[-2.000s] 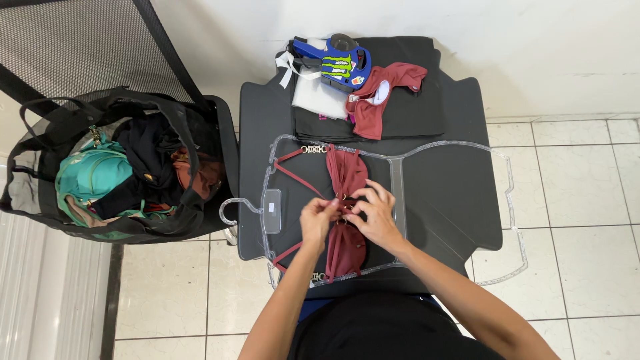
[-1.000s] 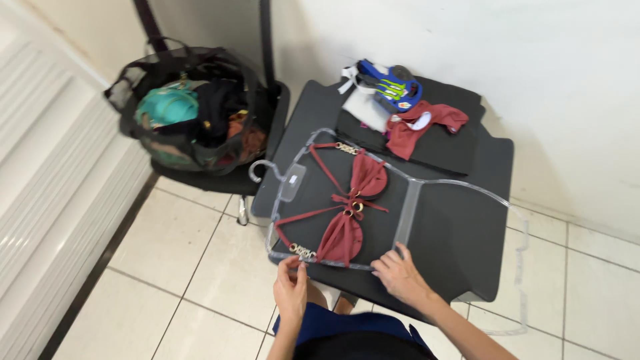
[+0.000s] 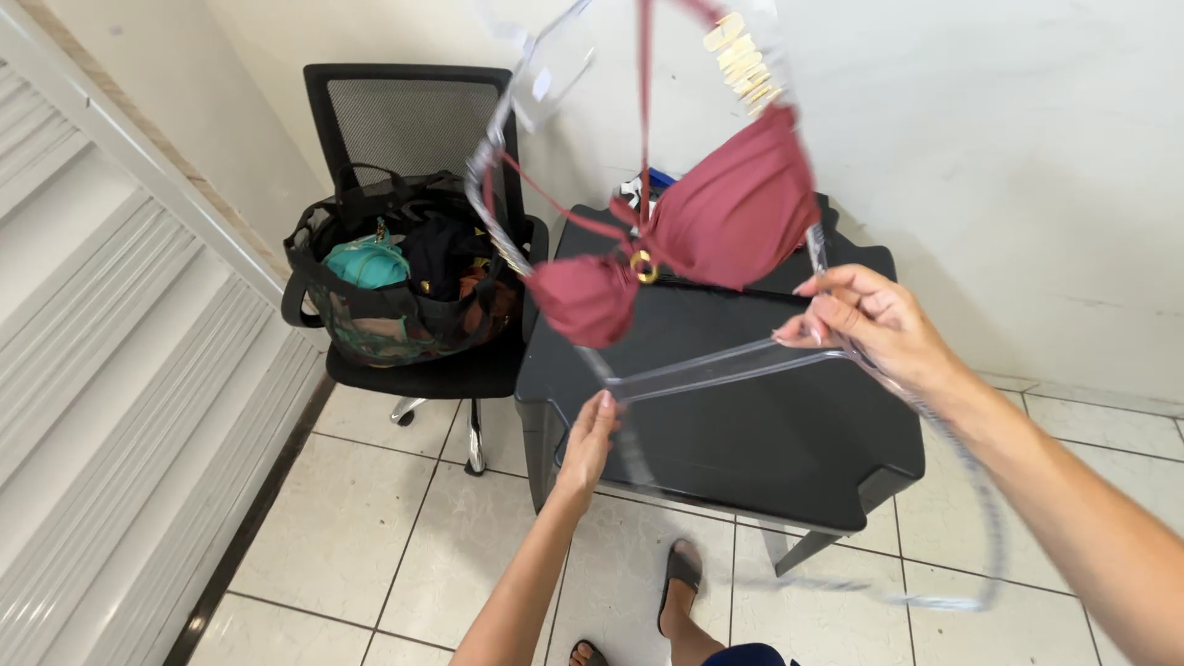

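Observation:
A clear plastic body-shaped hanger (image 3: 703, 365) is held up above the table. On its upper part hangs a dark red bikini top (image 3: 731, 208) with a gold ring between the cups and gold links on a strap. My left hand (image 3: 590, 444) grips the left end of the hanger's crossbar. At the crossbar's right end, my right hand (image 3: 860, 319) pinches the frame between thumb and fingers. The hanger's lower loop hangs down at the right, blurred by motion. Its hook is not clearly seen near the top edge.
Below the hanger is a black plastic table (image 3: 740, 435), with blue and white items partly hidden behind the bikini top. A camouflage bag (image 3: 370, 324) of clothes, one piece turquoise, sits on a black mesh-backed office chair (image 3: 416, 111) at the left. A pale wall stands behind.
The hanger with the bikini top, lying flat on the table before, has been lifted up. Both hands now hold its crossbar ends. The view has shifted.

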